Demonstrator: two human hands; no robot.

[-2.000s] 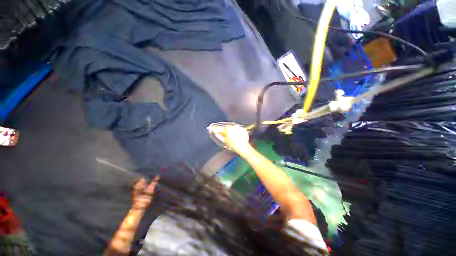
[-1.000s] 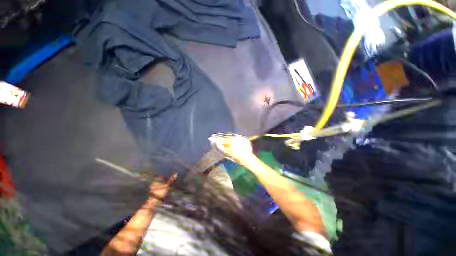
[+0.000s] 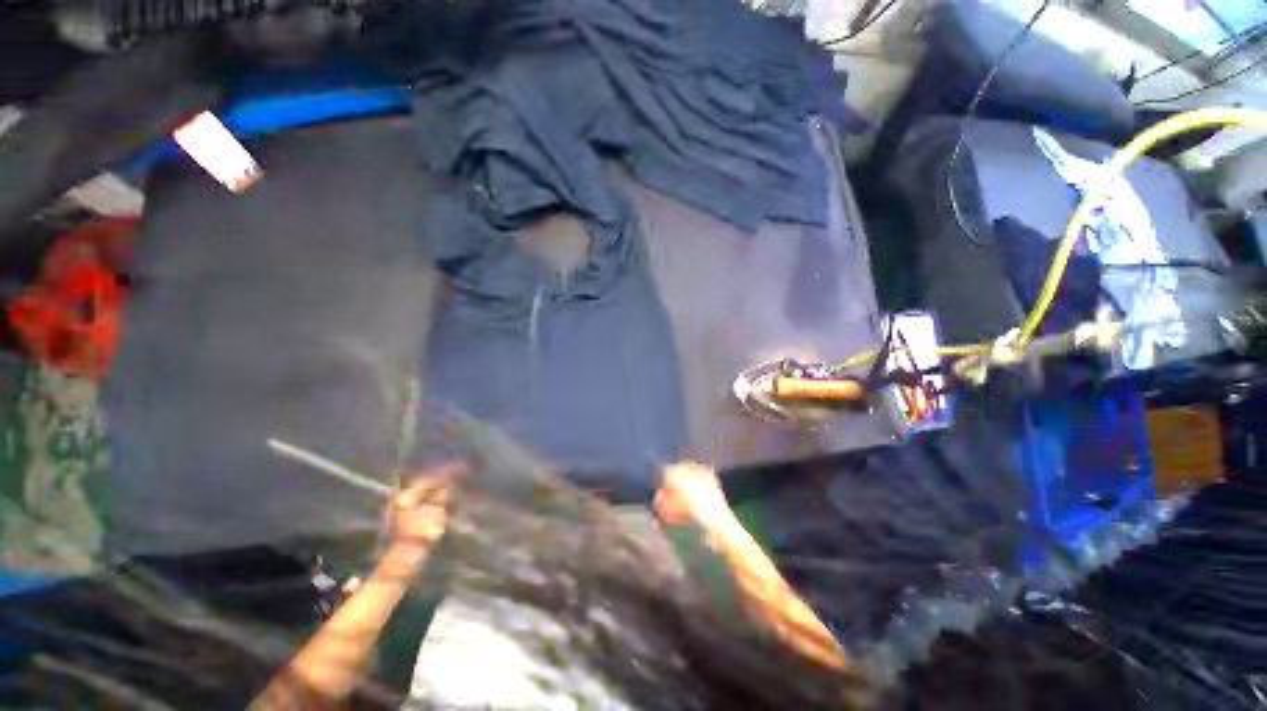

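Note:
Dark navy trousers (image 3: 556, 382) lie over the grey padded table, with a round opening in the bunched cloth at the far end and a flat panel towards me. My left hand (image 3: 424, 507) is at the panel's near left corner, fingers bent and blurred; its grip is unclear. My right hand (image 3: 688, 495) is closed at the near right corner of the cloth. The steam iron (image 3: 799, 390), silver with an orange handle, sits untouched on the table, right of the trousers.
A navy garment pile (image 3: 695, 97) covers the far side. The iron rest (image 3: 912, 368) is at the table's right edge, with a yellow hose (image 3: 1063, 264) beyond. A blue crate (image 3: 1091, 465) stands right, an orange-red bag (image 3: 77, 299) left. A white card (image 3: 218, 150) lies far left.
My right hand has let go of the iron, which now sits on the table near the rest, and has moved to the trousers' near right corner. The view has turned and shifted.

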